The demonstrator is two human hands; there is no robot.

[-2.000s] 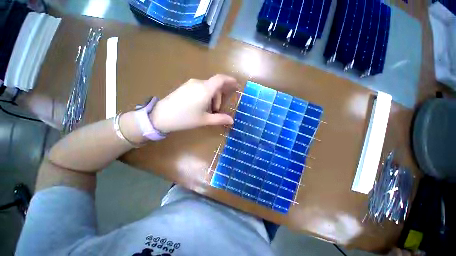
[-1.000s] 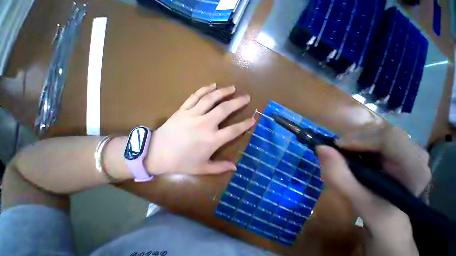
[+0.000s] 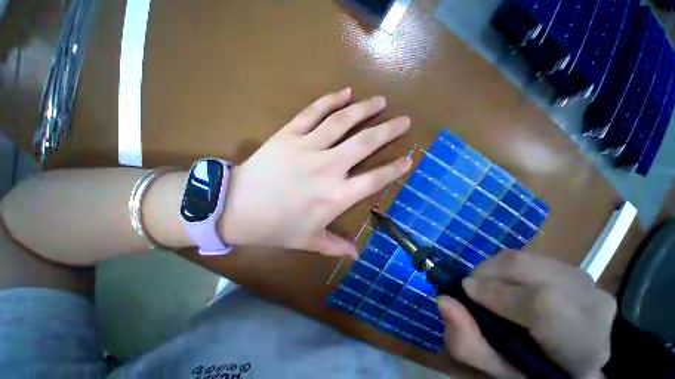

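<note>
The solar cell panel [image 3: 459, 207], a blue grid with silver lines, lies tilted on the brown bench. A thin bus ribbon [image 3: 360, 240] runs along its left side. My left hand [image 3: 318, 174] lies with fingers spread beside the panel; the index fingertip and thumb are at the ribbon. My right hand [image 3: 533, 311] holds the black soldering iron [image 3: 418, 255] over the panel. Its tip is at the panel's left edge, at the ribbon, between my left index finger and thumb. The iron and right hand hide part of the panel's lower right.
Stacked cell strings [image 3: 592, 55] sit on a grey mat [image 3: 474, 22] at the upper right. A white strip [image 3: 133, 81] and a ribbon bundle [image 3: 63, 74] lie at the left. Another white strip [image 3: 610, 237] and a grey round pot [image 3: 655, 274] are at the right.
My right hand has come in with the soldering iron, and its tip has moved from the panel's top end down the left edge. My left hand has spread flat beside the panel. The view has shifted.
</note>
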